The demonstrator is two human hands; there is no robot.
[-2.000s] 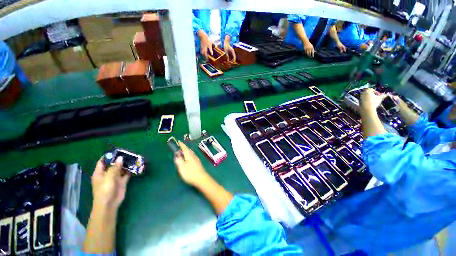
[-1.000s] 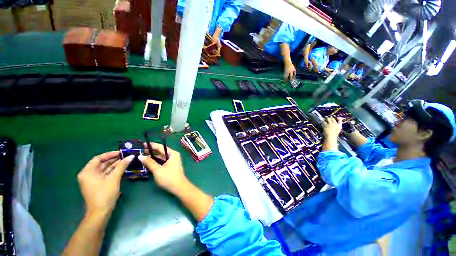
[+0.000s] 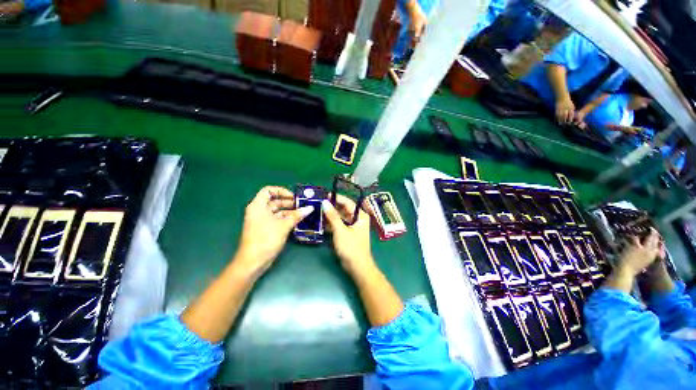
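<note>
A phone body (image 3: 308,217), a dark slab with a round pale spot near its far end, is held upright between my two hands over the green bench. My left hand (image 3: 267,225) grips its left side, thumb on the face. My right hand (image 3: 349,232) has its thumb on the right side and also holds a thin dark open frame (image 3: 356,199), which stands out beyond the fingers. A small stack of bezels (image 3: 386,215) with red-pink edges lies just right of my right hand, at the foot of the post.
The white post (image 3: 416,95) rises beyond my right hand. Blister trays lie left (image 3: 57,305) and right (image 3: 526,266), with white liners. A gold-rimmed phone (image 3: 346,149) lies beyond. A long black tray (image 3: 221,99) is on the belt. A neighbour's hands (image 3: 639,255) work at right.
The view has swung left, so bench things sit further right and the left tray shows more. Earlier my hands were apart; they came together on the phone body and still hold it.
</note>
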